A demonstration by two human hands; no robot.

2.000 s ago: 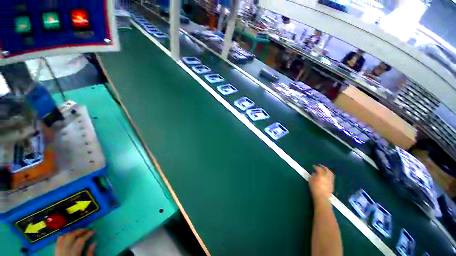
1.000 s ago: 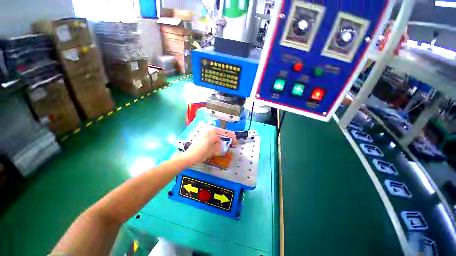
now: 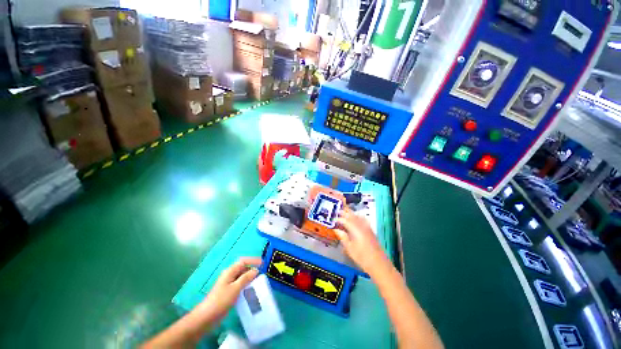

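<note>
A rounded rectangular housing (image 3: 325,210) with a pale rim and dark inner pattern lies in the orange-brown fixture (image 3: 319,228) in front of the press head (image 3: 344,162). My right hand (image 3: 357,235) reaches in from the right, its fingertips at the housing's lower right edge; whether they grip it is unclear. My left hand (image 3: 235,285) is left of the blue base and holds a pale flat piece (image 3: 262,315) with a grey rectangle by its upper end, over the bench's front part.
The perforated base plate (image 3: 272,217) carries black clamps or stops (image 3: 293,215) beside the fixture. A blue control box (image 3: 476,109) hangs at upper right. The green conveyor (image 3: 453,272) runs at right, with a row of parts (image 3: 533,260). Cartons (image 3: 122,109) stand at far left.
My left hand has moved from the fixture down to the left with the pale piece. My right hand has come into view at the fixture. The press now appears further right.
</note>
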